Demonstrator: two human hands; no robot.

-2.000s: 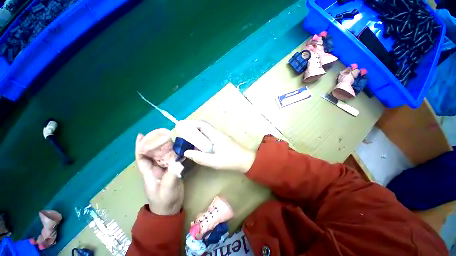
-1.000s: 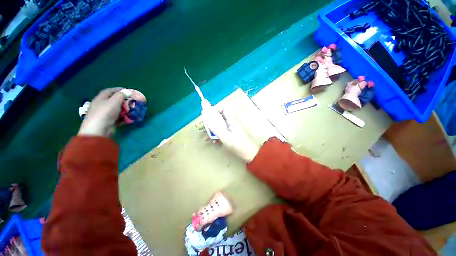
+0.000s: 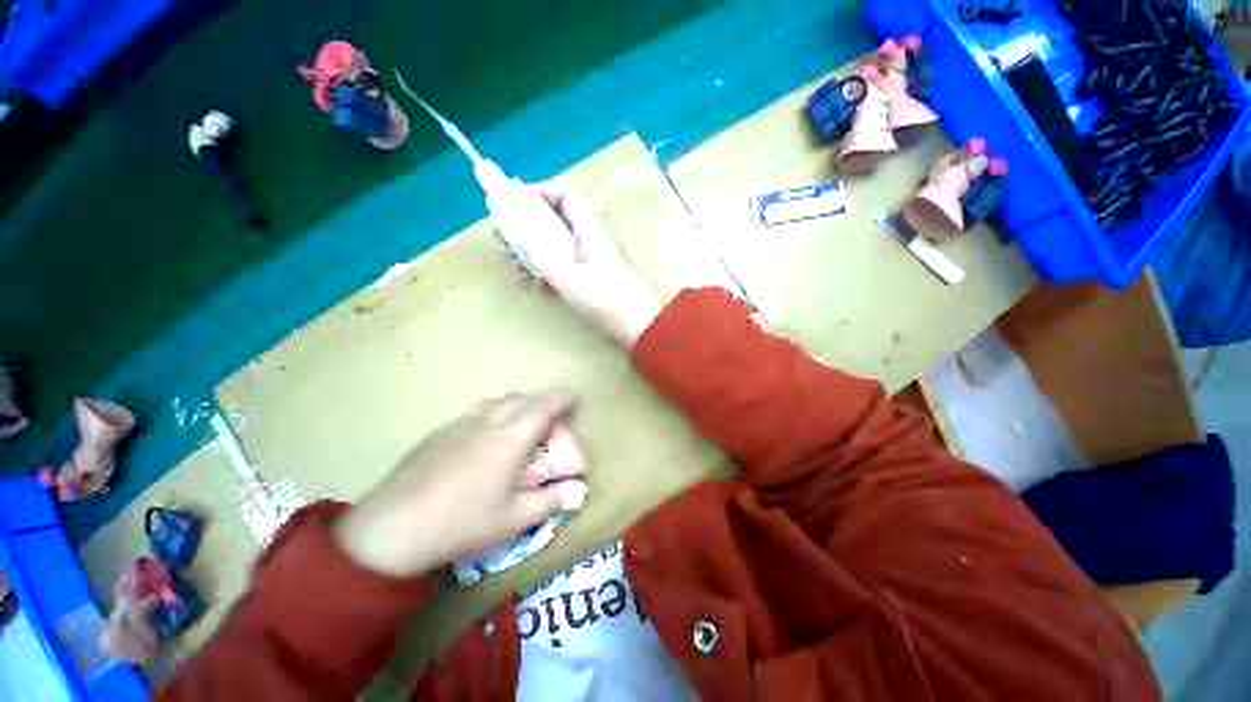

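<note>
My right hand (image 3: pixel 583 261) holds the white glue bottle (image 3: pixel 505 195), its long thin nozzle pointing up-left over the belt edge. My left hand (image 3: pixel 460 480) is low over the mat near my waist, its fingers curled around a peach figurine body (image 3: pixel 552 455) that they mostly hide. A crumpled white wipe (image 3: pixel 515 551) lies just under this hand. Another peach body (image 3: pixel 364 104) with a coral-pink trim and a dark blue handbag piece is on the green belt, touched by no hand.
Peach bodies (image 3: pixel 941 192) and a small knife (image 3: pixel 922 250) lie beside the right blue bin (image 3: pixel 1022 185) of black parts. A printed strip (image 3: pixel 800 204) is left of the knife. A black-and-white part (image 3: pixel 227 158) lies on the belt (image 3: pixel 275 261). A loose handbag piece (image 3: pixel 173 535) lies lower left.
My left hand has let go of the body on the belt and come back to the one near my waist. My right hand keeps the bottle; the body and bag it worked at earlier are gone from there.
</note>
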